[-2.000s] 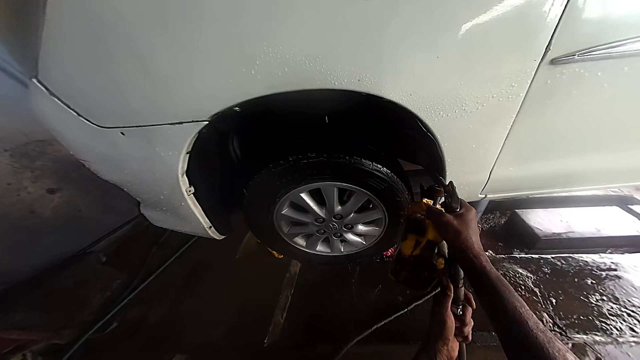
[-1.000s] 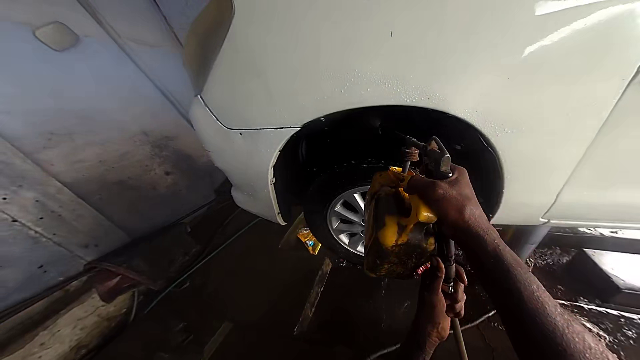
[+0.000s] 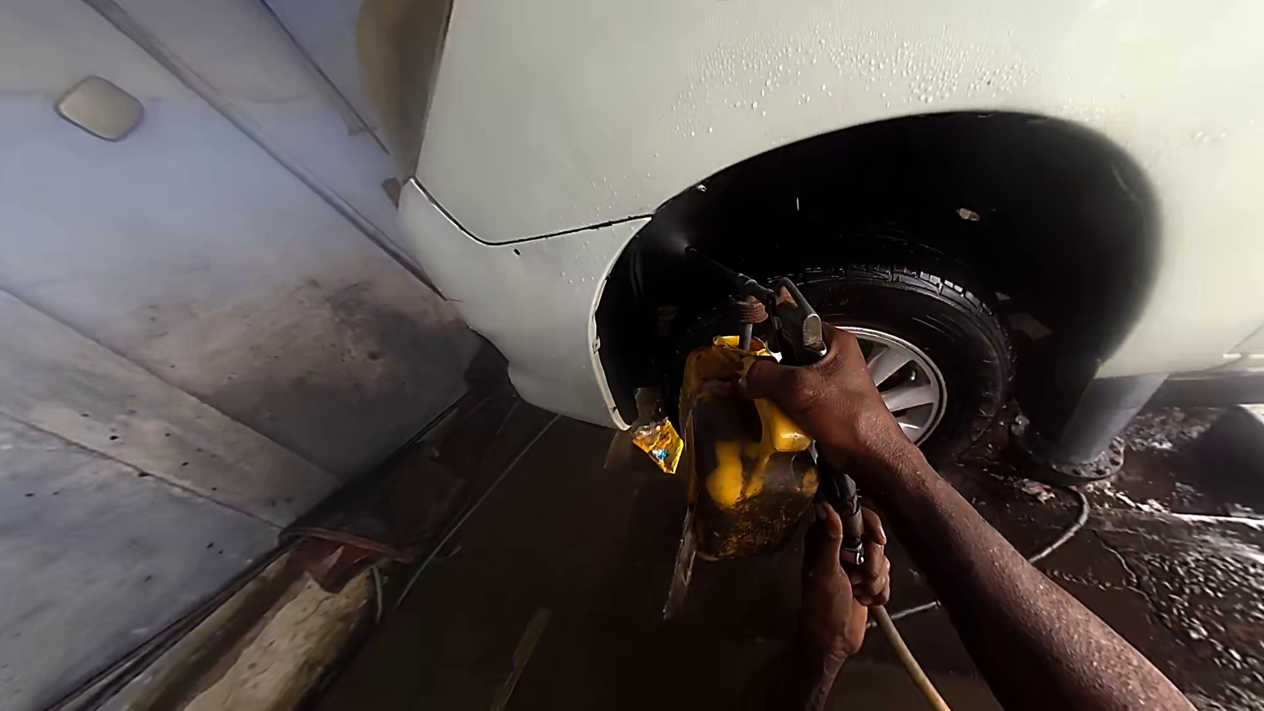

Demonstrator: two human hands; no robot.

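My right hand (image 3: 825, 395) is closed around the grip of a spray gun (image 3: 798, 321), its fingers partly hidden. A dirty yellow plastic container (image 3: 731, 474) hangs beside the gun, against that hand. The thin black nozzle points left into the wheel arch of a white car (image 3: 553, 128), with faint mist at its tip. Below, my left hand (image 3: 847, 573) is wrapped around the lower end of the gun, where a pale hose (image 3: 908, 657) leads down. Behind the hands is a wet tyre (image 3: 948, 286) with a silver alloy wheel (image 3: 913, 380), partly covered by my right hand and forearm.
A grey-blue wall (image 3: 148, 296) rises at the left. A yellow wrapper (image 3: 660, 444) shows beside the container. A round metal post (image 3: 1096, 434) with a flanged base stands under the car at the right, with a thin hose (image 3: 1071, 528) near it on the wet ground.
Both hands, with the gun and container, have moved left across the wheel toward the arch's left edge. The view has swung left and come closer.
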